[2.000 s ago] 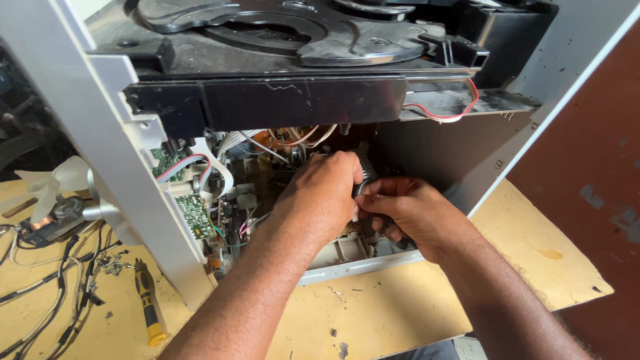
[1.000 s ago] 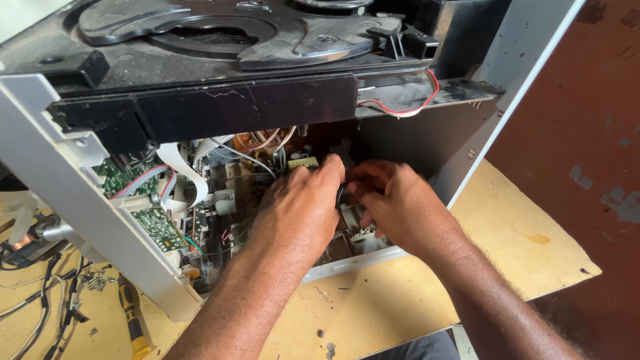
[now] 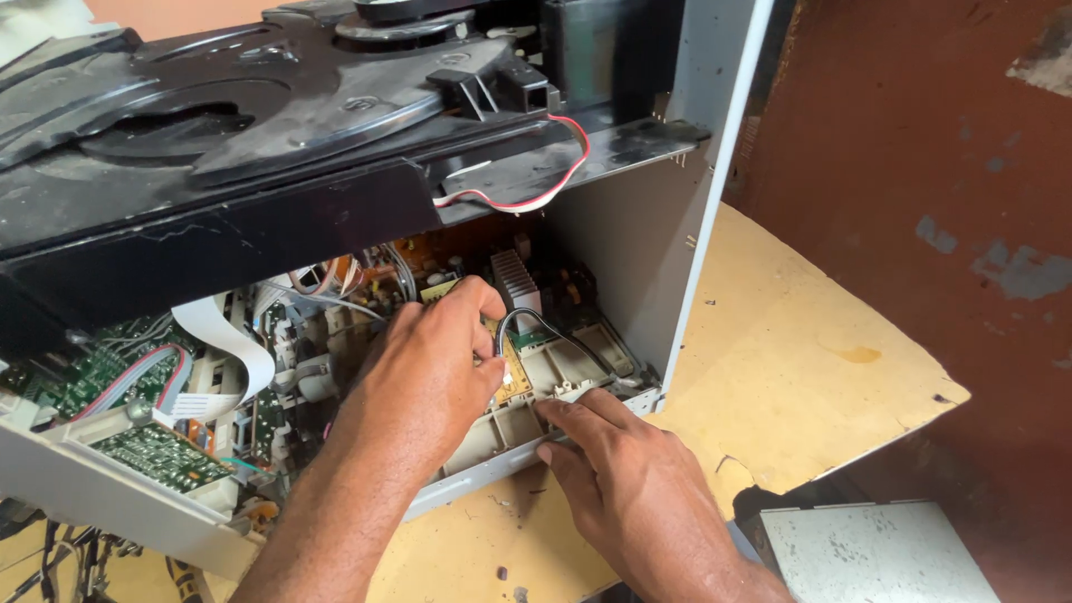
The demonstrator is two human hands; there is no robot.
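My left hand [image 3: 435, 368] reaches into the open metal chassis, its thumb and fingertips closed on the end of a black cable [image 3: 544, 316] with a small white connector [image 3: 507, 373]. The cable arches over to the chassis's right front corner. Behind the fingers stand a finned heatsink [image 3: 515, 280] and a tan circuit board [image 3: 517, 377], partly hidden by the hand. My right hand [image 3: 641, 481] rests at the front lip of the chassis [image 3: 477, 481], index fingertip on the cream plastic frame [image 3: 569, 364], thumb just outside the lip, holding nothing that shows.
A black plastic disc mechanism [image 3: 276, 126] overhangs the opening, with a red-and-white ribbon cable [image 3: 561, 180] hanging from it. White flat cable [image 3: 230, 343] and green circuit boards [image 3: 159, 456] lie left. The metal side panel [image 3: 645, 251] bounds the right. A screwdriver handle [image 3: 184, 578] lies at lower left.
My right hand has come away from my left and down to the chassis's front lip. The heatsink and the arched black cable now show plainly. The view has moved closer.
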